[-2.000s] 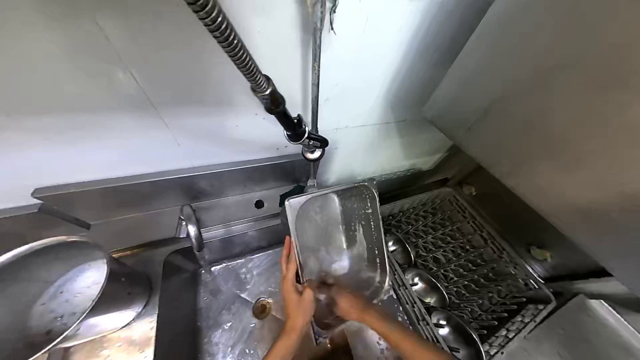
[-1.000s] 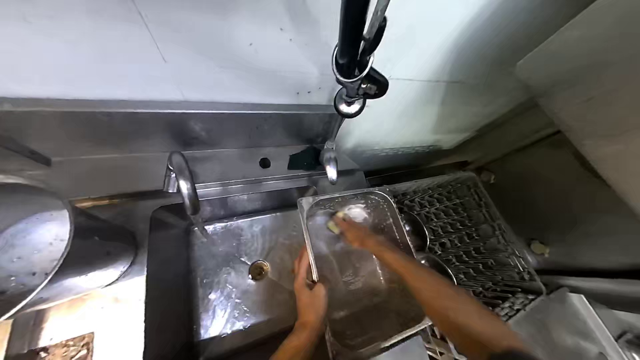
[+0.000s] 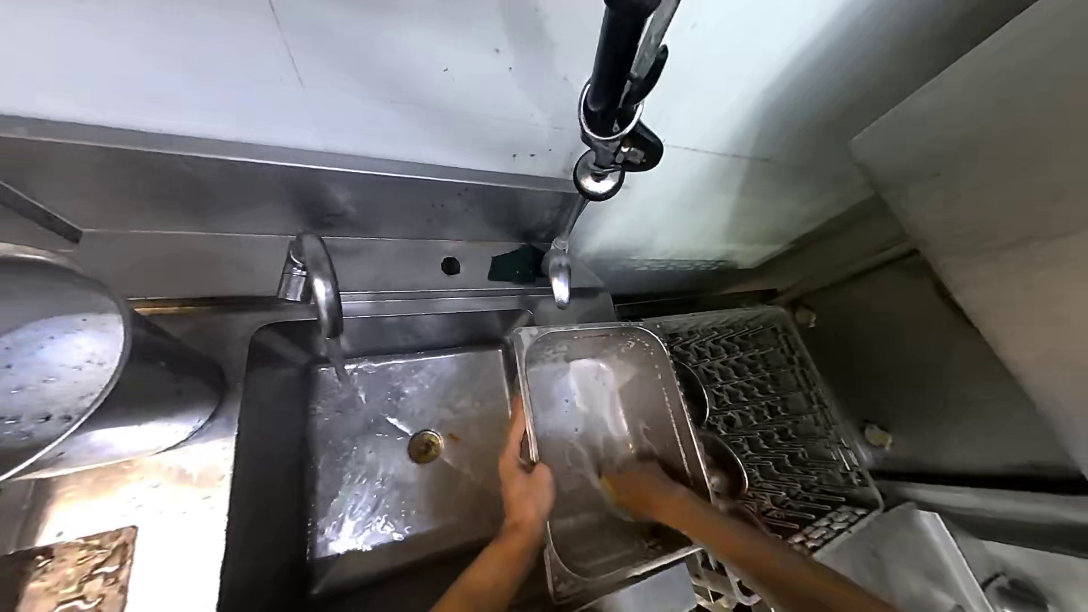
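A rectangular stainless steel pan (image 3: 586,408) lies tilted across the right edge of the sink, partly over the dish rack. My left hand (image 3: 524,489) grips its left rim, with the fingers partly hidden under the edge. Inside the pan my right hand (image 3: 642,491) presses a yellowish sponge (image 3: 610,490) against the bottom; the hand is blurred and covers most of the sponge.
Water runs from a curved faucet (image 3: 321,285) into the steel sink (image 3: 280,442). Large metal pots (image 3: 161,391) stand at left. At right, a pegged dish rack (image 3: 778,399) holds metal bowls (image 3: 722,466). A black spray nozzle (image 3: 602,161) hangs above, near a second spout (image 3: 558,276).
My right hand has moved with the sponge from the pan's far end toward its near end. My left hand stays at the left rim. The view has shifted since the oldest frame.
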